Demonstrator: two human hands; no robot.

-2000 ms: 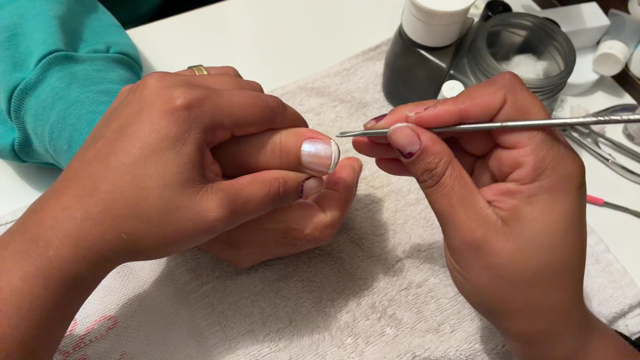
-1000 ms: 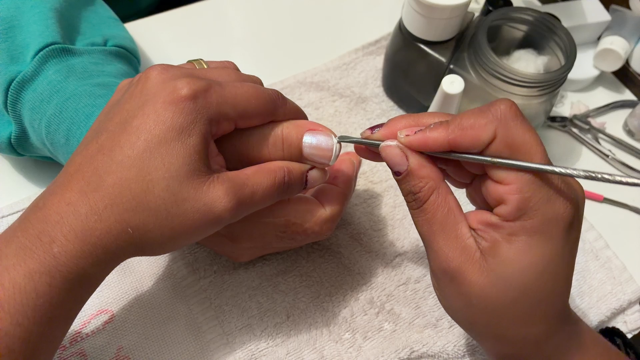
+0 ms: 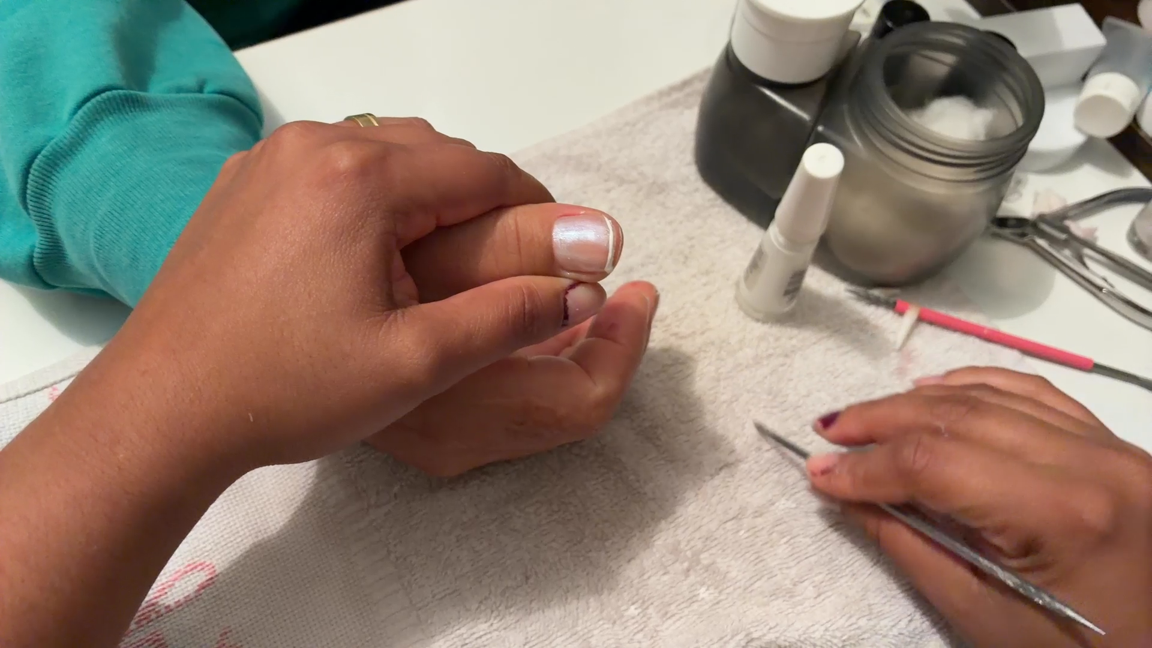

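My left hand (image 3: 351, 216) grips the thumb (image 3: 504, 243) of another person's hand from above. The thumb's nail is coated in pearly pale polish with a white line at its tip. Below my grip, that person's curled fingers (image 3: 531, 387) show over the towel (image 3: 540, 558). At the lower right, my right hand (image 3: 981, 486) is low over the towel, with a thin metal manicure tool (image 3: 999, 569) under its fingers, the pointed end toward the left. Whether the fingers still grip the tool is unclear. A white nail polish bottle (image 3: 783, 247) stands upright beyond my right hand.
Behind the polish stand a dark bottle with a white lid (image 3: 751, 126) and an open grey jar (image 3: 927, 171) with cotton inside. Right of them lie metal cuticle nippers (image 3: 1071, 243) and a pink-handled tool (image 3: 999, 337). The other person's teal sleeve (image 3: 135, 153) is at upper left.
My right hand has moved down and right with the metal tool, away from the thumbnail where the tip was one second ago. My left hand keeps its hold on the thumb.
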